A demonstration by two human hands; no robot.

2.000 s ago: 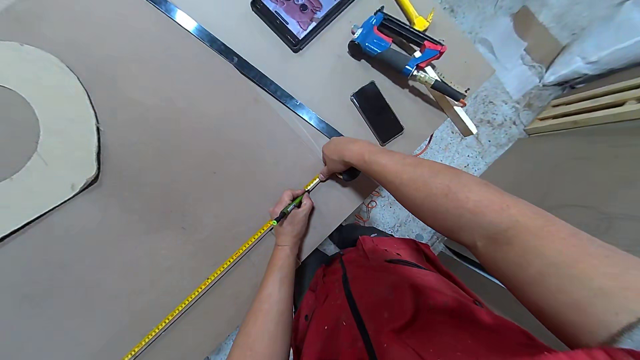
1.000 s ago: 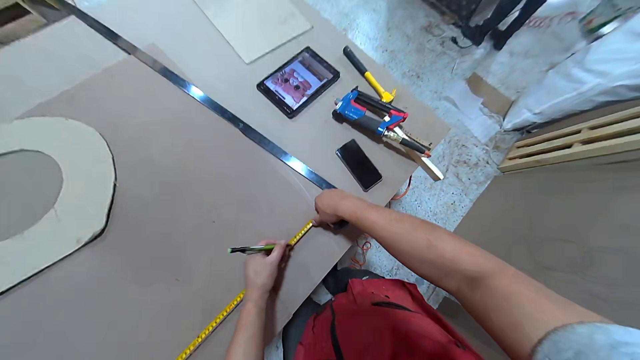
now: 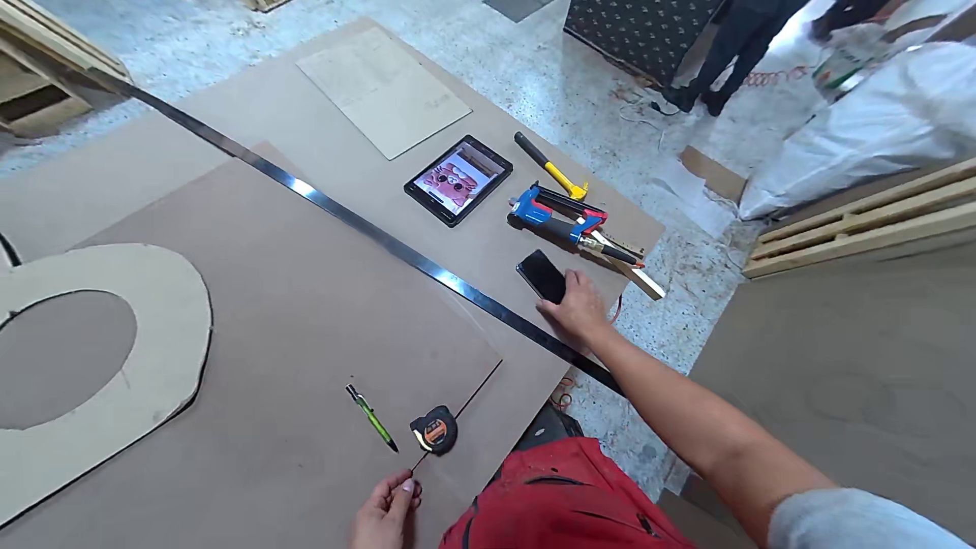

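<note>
At the table's near edge, my left hand (image 3: 390,507) has its thumb and fingertips together at the sheet's edge, near a closed tape measure (image 3: 435,430); whether they pinch anything is unclear. A green pen (image 3: 371,417) lies left of the tape. My right hand (image 3: 576,305) touches the lower right end of a black smartphone (image 3: 542,275); its grip is partly hidden. A long metal straightedge (image 3: 389,242) runs diagonally across the brown sheets, passing under or beside my right forearm. A cut ring-shaped panel (image 3: 171,305) lies at the left.
Beyond the straightedge lie a tablet (image 3: 458,180), a yellow hammer (image 3: 553,166), a blue pneumatic stapler or nailer (image 3: 557,216), a wood strip (image 3: 646,283) and a pale board (image 3: 383,91). A person's legs (image 3: 736,53) stand on the floor behind. Wooden framing (image 3: 862,221) is at the right.
The pen and tape measure have left my hands and lie on the sheet, the yellow blade no longer out. My right hand has moved up to the phone. The view has shifted.
</note>
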